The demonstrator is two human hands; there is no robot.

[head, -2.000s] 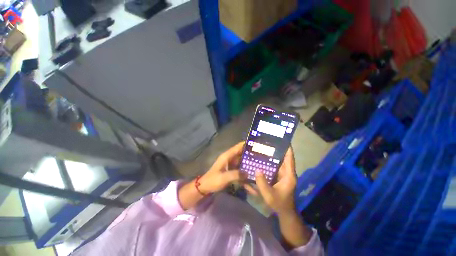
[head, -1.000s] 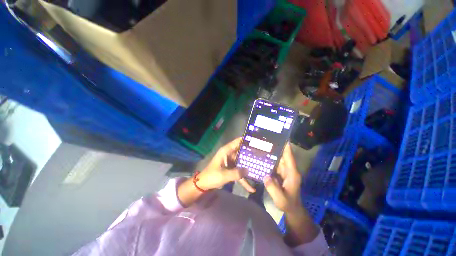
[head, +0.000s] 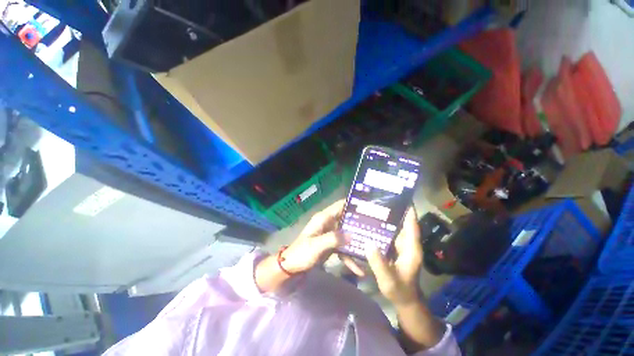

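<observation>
A smartphone (head: 379, 201) is upright in the middle of the view, its screen lit with a chat and a keyboard. My left hand (head: 313, 240), with a red cord at the wrist, holds its lower left side. My right hand (head: 397, 261) holds its lower right side, with the thumb over the keyboard. Both hands are bare, and the fingers behind the phone are hidden.
A brown carton (head: 278, 83) with black fixtures sits on the blue rack (head: 160, 167). Green crates (head: 306, 195) are below it. Blue crates (head: 480, 292) stand at right. Black fixtures (head: 497, 174) lie on the floor near red sheets (head: 580, 97).
The view has shifted along the rack; the carton and the red sheets show more fully, and the blue crates sit lower. Both hands still hold the phone.
</observation>
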